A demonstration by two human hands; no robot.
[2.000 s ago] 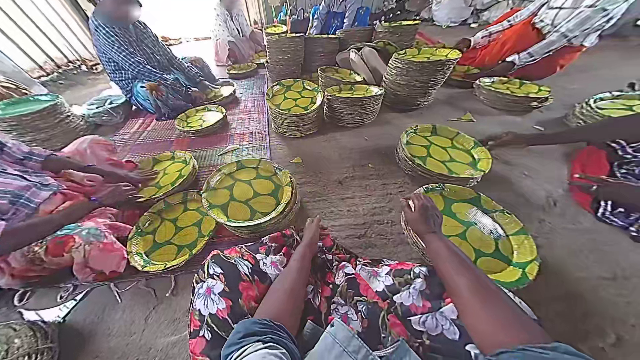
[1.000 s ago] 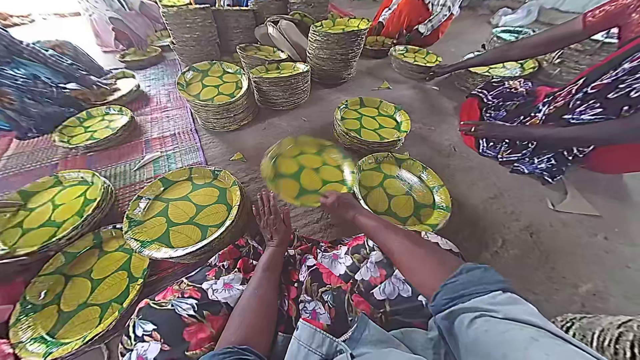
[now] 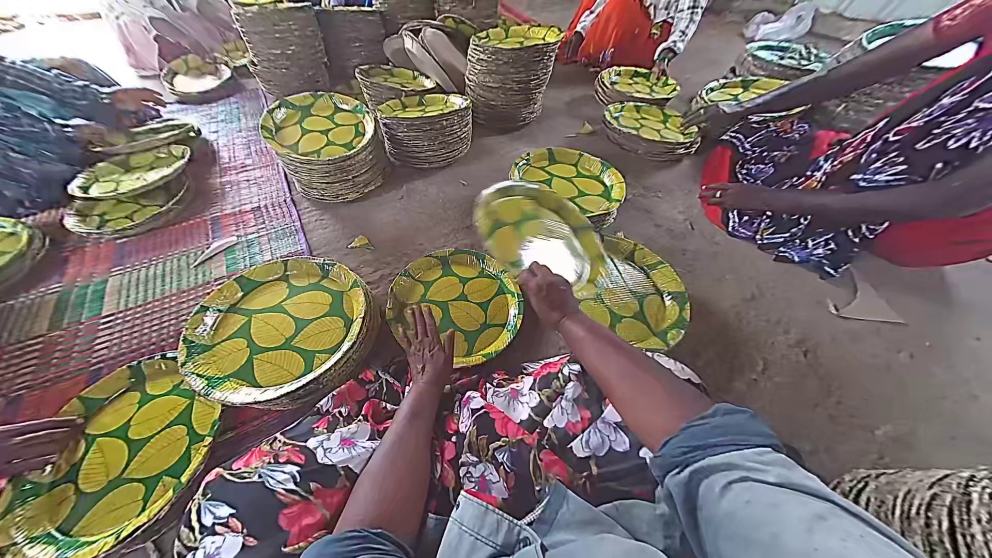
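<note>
A leaf-patterned green and yellow plate (image 3: 465, 302) lies just beyond my lap, and my left hand (image 3: 426, 349) rests on its near left edge with fingers spread. My right hand (image 3: 549, 294) grips the near edge of a second, tilted plate (image 3: 515, 225), blurred and catching bright light. Behind that raised plate lies another leaf-patterned plate (image 3: 647, 310), partly covered by it. A further stack of such plates (image 3: 570, 178) stands beyond. To the left of my left hand is a thick stack of plates (image 3: 275, 333).
Tall plate stacks (image 3: 322, 147) stand ahead. At the lower left, a co-worker's hand (image 3: 39, 446) is over a large plate (image 3: 124, 457). A person in patterned cloth (image 3: 837, 186) sits at the right. A woven mat (image 3: 232, 194) lies left; a coiled stack edge (image 3: 922, 504) shows lower right.
A plate now lies under my left hand, where bare floor showed a second ago. My right hand now holds a tilted plate above the right-hand ones. The view has shifted rightward since two seconds ago.
</note>
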